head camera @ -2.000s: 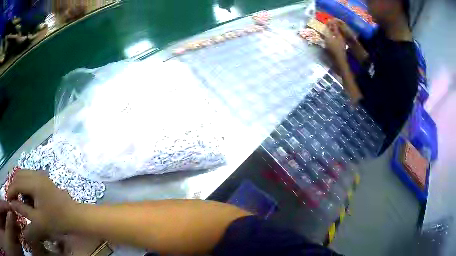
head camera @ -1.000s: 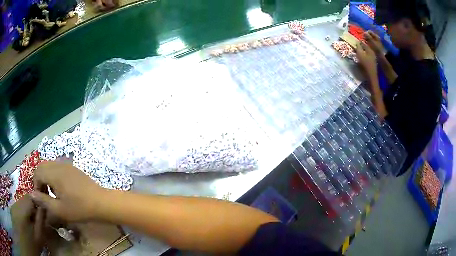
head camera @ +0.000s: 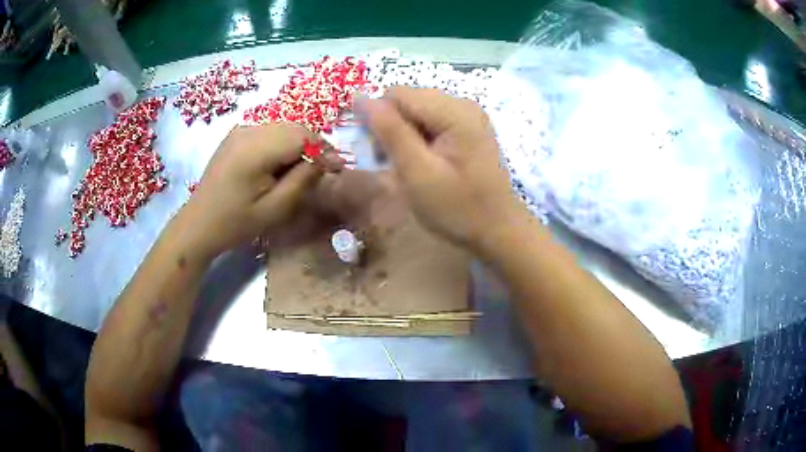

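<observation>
My left hand [head camera: 265, 181] pinches a small red part [head camera: 313, 150] between thumb and fingertips, above the cardboard pad's far edge. My right hand [head camera: 433, 146] is just right of it, thumb and fingers curled together and blurred; I cannot tell what it holds. The brown, stained cardboard pad [head camera: 415, 278] lies below my hands. A small white glue pot [head camera: 345, 245] stands on it. Thin bamboo sticks [head camera: 380, 320] lie along its near edge. A heap of red and white parts [head camera: 305, 97] lies beyond my hands, with tiny white parts [head camera: 433, 75] to its right.
A large clear bag of white parts [head camera: 645, 159] is at right, clear trays [head camera: 782, 229] at the far right. More red parts [head camera: 124, 168] lie at left, near a white bottle [head camera: 115, 91] and a metal post [head camera: 97, 35]. A green belt [head camera: 353, 19] runs behind.
The view has swung left, bringing both hands and the pad to the centre. The neighbouring person is out of view. The red part between my left fingers is now visible.
</observation>
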